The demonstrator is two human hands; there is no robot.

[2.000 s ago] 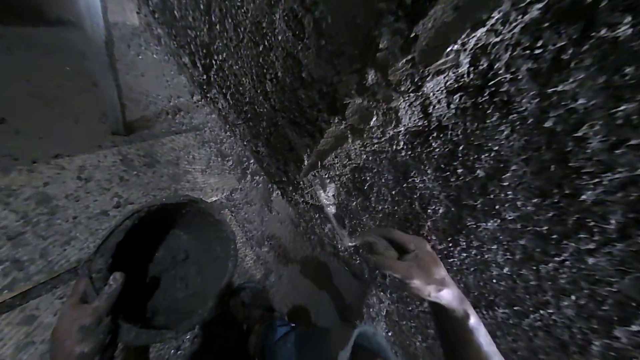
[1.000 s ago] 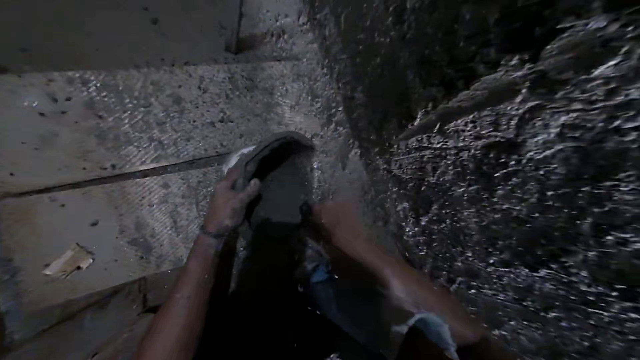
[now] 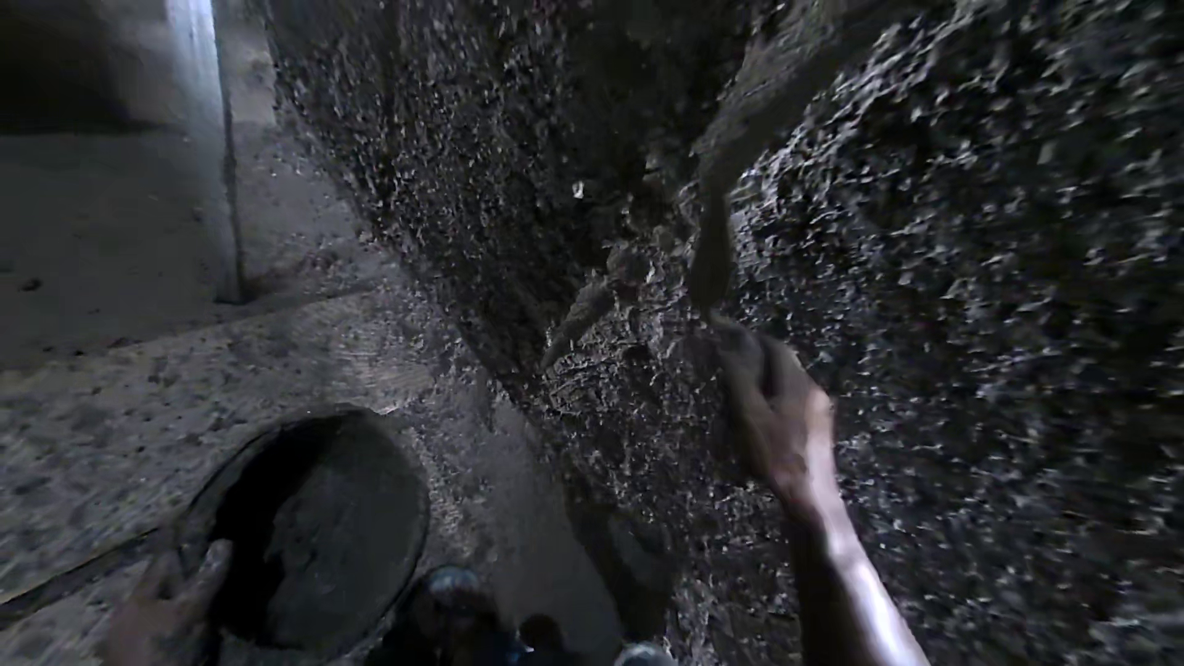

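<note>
At the lower left, my left hand (image 3: 166, 601) grips the rim of a dark round bucket (image 3: 421, 518), with the thumb over the inside edge. Grey wet mortar (image 3: 342, 527) fills part of it. My right hand (image 3: 768, 398) is raised against the rough, mortar-spattered wall (image 3: 971, 370), its fingers curled. From the fingertips a smooth dark grey band (image 3: 717, 240) runs upward over the wall; blur and darkness hide whether it is mortar or part of a tool. What lies inside the right hand's fingers cannot be seen.
A pale upright post or edge (image 3: 208, 148) stands at the upper left. The concrete floor (image 3: 305, 361) is speckled with droppings and crossed by a dark gap (image 3: 74, 578) at lower left. Parts of my clothing and feet show at the bottom edge.
A second ago both hands were together at the tilted bucket; now my right hand has moved away to the wall. The view has swung considerably.
</note>
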